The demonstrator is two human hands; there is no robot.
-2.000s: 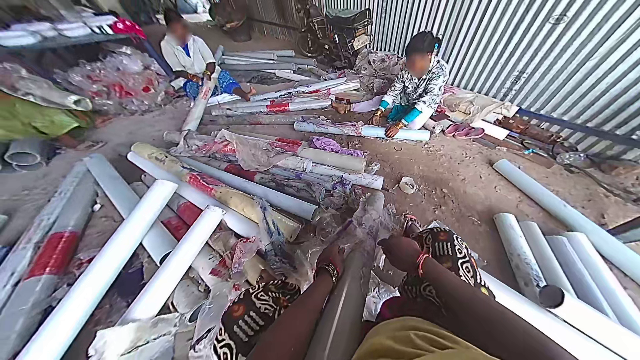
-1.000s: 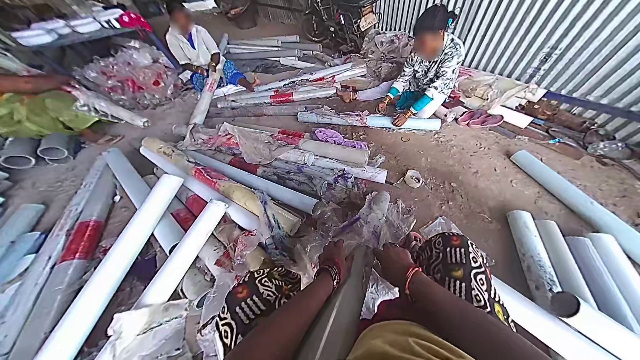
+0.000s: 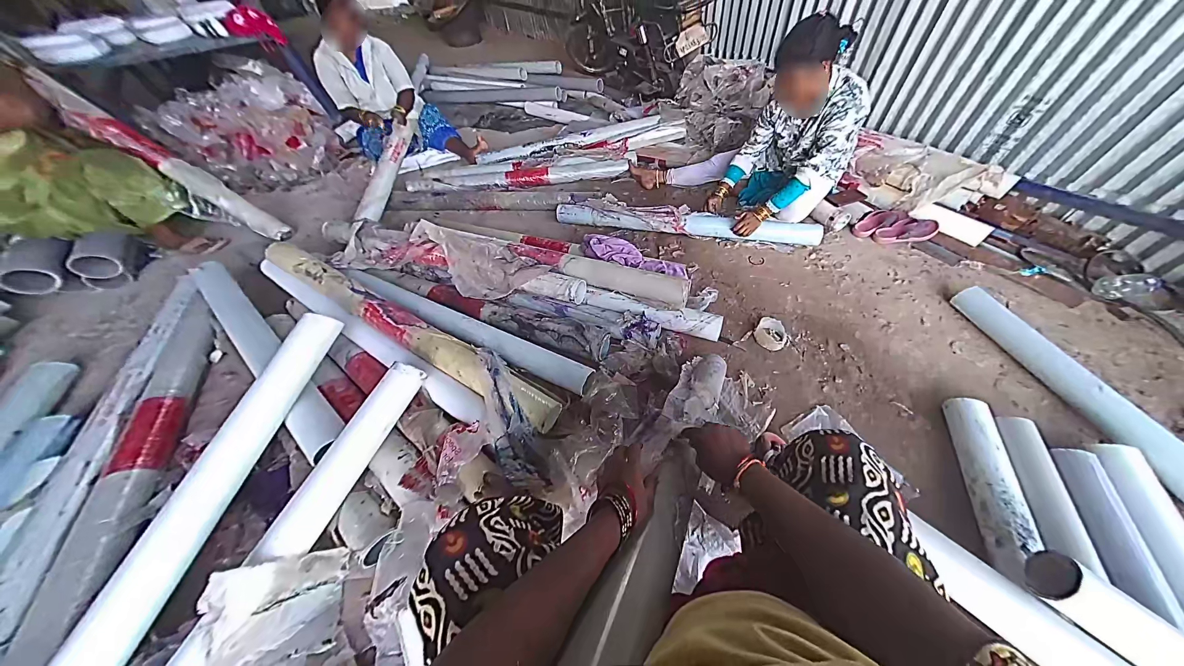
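Note:
A grey plastic pipe (image 3: 638, 573) lies lengthwise between my legs, its far part wrapped in crumpled clear plastic film (image 3: 615, 412). My left hand (image 3: 629, 476) grips the film along the pipe's left side, its fingers partly hidden. On the other side my right hand (image 3: 720, 450) is closed on the film at the pipe, a little farther forward. Beyond both hands, the pipe's far end (image 3: 705, 370) shows through the bunched film. Loose film also hangs down around the pipe near my knees.
Many white and grey pipes (image 3: 213, 481) lie at the left, some film-wrapped. More pipes (image 3: 1064, 499) lie at the right. A roll of tape (image 3: 770, 333) is on the dirt floor. Three people sit ahead and at the left with pipes. Pink sandals (image 3: 894, 227) lie near a corrugated metal wall (image 3: 971, 83).
The film is bunched more around the pipe's far part than two seconds ago. At the left, a person's wrapped pipe has come into view and now stands raised at a slant.

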